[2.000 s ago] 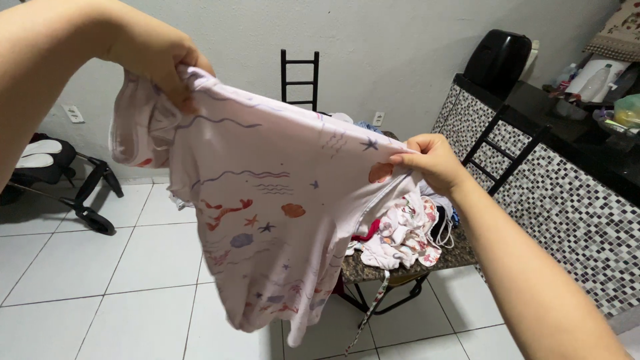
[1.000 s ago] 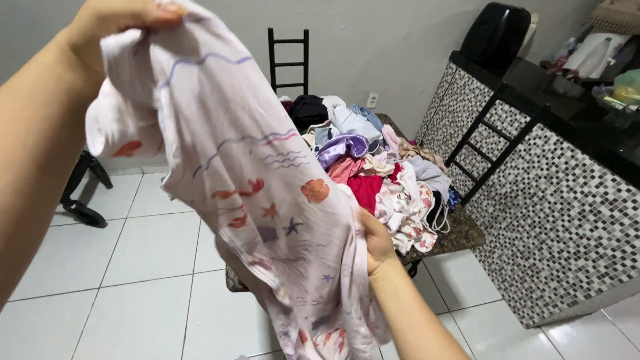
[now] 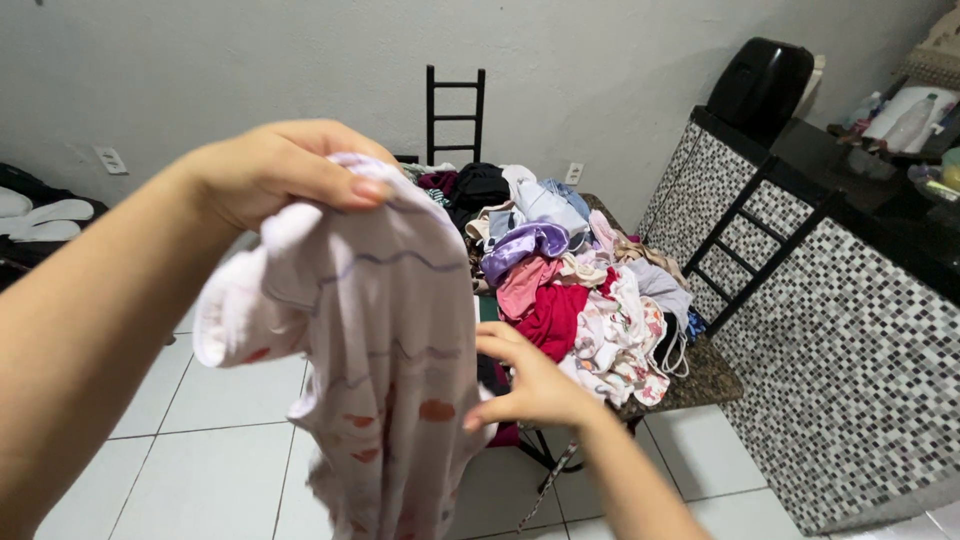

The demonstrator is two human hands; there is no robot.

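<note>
A pale pink garment (image 3: 397, 315) with wavy purple lines and orange sea-creature prints hangs in folds from my left hand (image 3: 300, 169), which pinches its upper edge. A short sleeve-like part droops at its left side. At the garment's right edge is my right hand (image 3: 536, 382), with thumb and fingers spread; whether the fingertips touch the cloth is not clear. Behind, a heap of mixed clothes (image 3: 551, 300) lies on a brown granite table (image 3: 701, 386), including a purple satin piece (image 3: 525, 247), a red piece (image 3: 555, 319) and white floral pieces. The garment's lower end runs out of view.
Black ladder-back chairs (image 3: 456, 116) (image 3: 757, 240) stand behind and right of the table. A mosaic-tiled counter (image 3: 847, 352) on the right bears a black appliance (image 3: 761, 82) and bottles. A black item with white padding (image 3: 45, 221) is at far left. A printed cord hangs below the table.
The garment was stretched out between both hands; now it hangs folded from my left hand. My right hand has opened away from the cloth it held.
</note>
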